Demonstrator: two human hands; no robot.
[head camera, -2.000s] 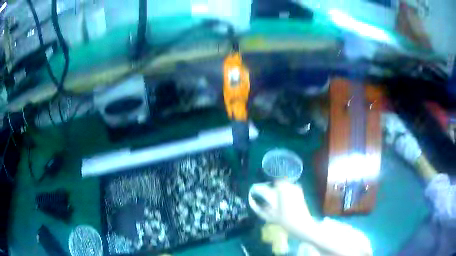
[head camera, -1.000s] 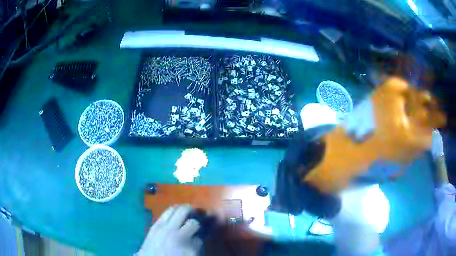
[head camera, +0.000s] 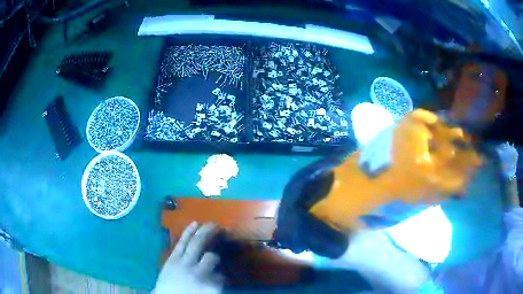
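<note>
The orange electric screwdriver is large and close at centre right, its dark nose pointing down-left over the orange-brown assembly jig. My right hand shows as a pale, blurred shape under the screwdriver body and grips it. My left hand lies on the jig's left part, fingers against a dark, blurred piece; I cannot tell what this piece is. The screwdriver covers the jig's right end and its tip is hidden.
Behind the jig are a black parts tray and a cream pile. Round dishes stand left and right. Black heat sinks lie far left. Another person's hand shows at the right edge.
Since one second ago the screwdriver has moved left and slightly down over the jig, with my right hand on it. The bench view has shifted slightly upward. My left hand remains on the jig.
</note>
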